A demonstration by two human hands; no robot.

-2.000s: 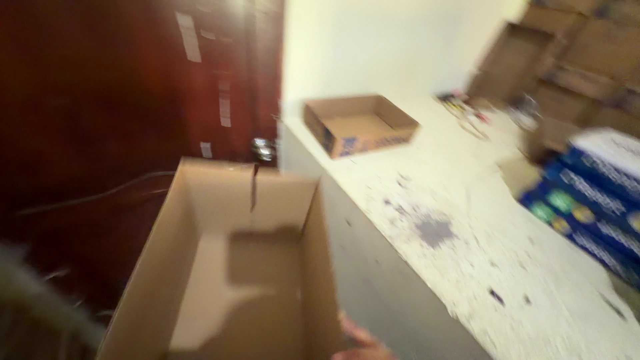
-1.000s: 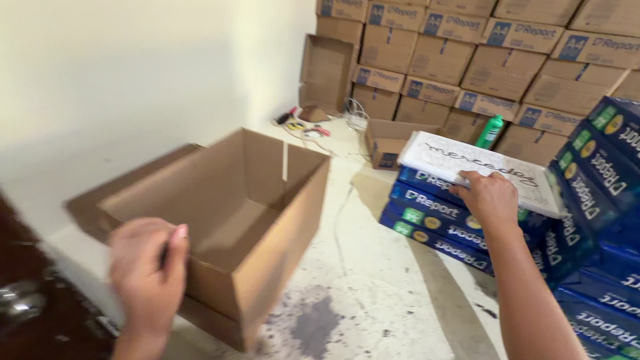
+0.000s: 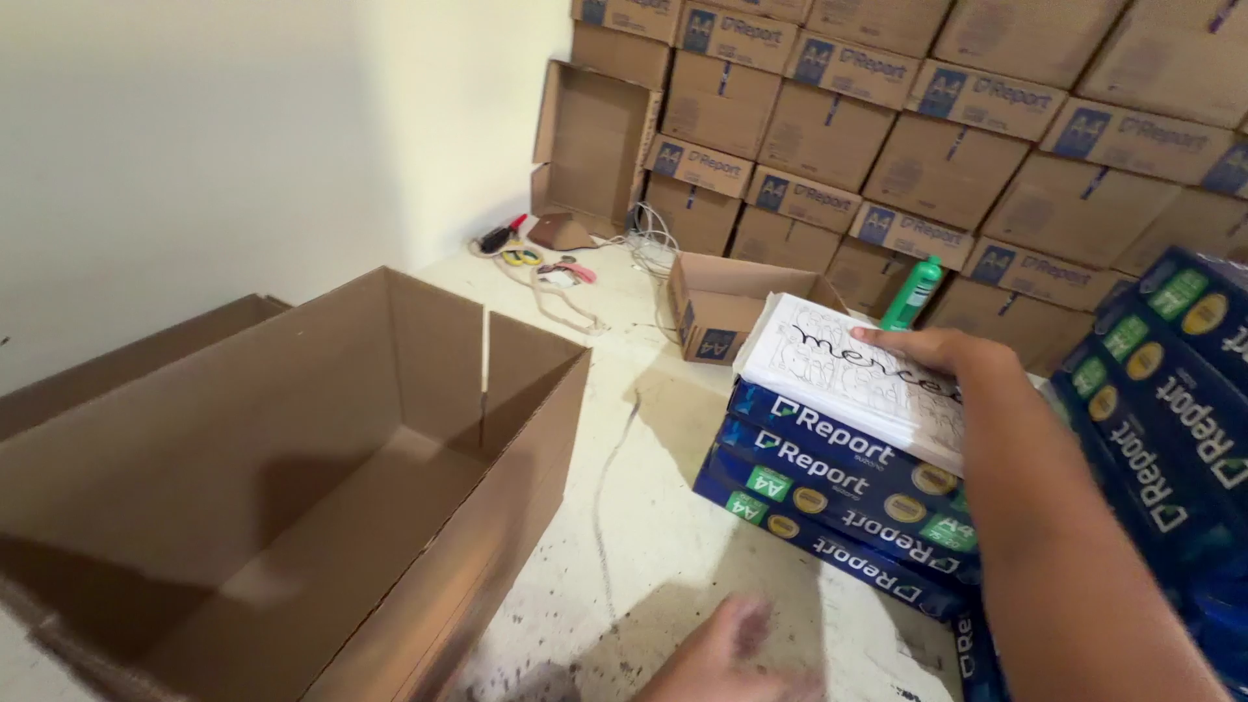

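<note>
A tall open cardboard box [image 3: 487, 487] fills the left side, showing its bare inside and a slit in the far end wall. My left hand [image 3: 731, 653], blurred at the bottom edge, is off the box and over the white surface, holding nothing visible. To the right, my right hand [image 3: 912, 346] rests on a stack of printed white sheets [image 3: 838, 375] bearing handwriting; its fingers are partly hidden, so a grip cannot be told. Those sheets lie on several blue Report paper reams [image 3: 829, 448].
Cardboard cartons [image 3: 829, 127] are stacked along the back. A shallow box [image 3: 712, 302], a green bottle [image 3: 914, 292], scissors [image 3: 520, 255] and white cables [image 3: 653, 234] are on the white surface [image 3: 624, 546]. More blue reams [image 3: 1170, 419] stand at the right.
My left hand has let go of the cardboard box and moved right, toward the reams. The right hand stays on the white sheets. The view has turned from the door to the stacked cartons.
</note>
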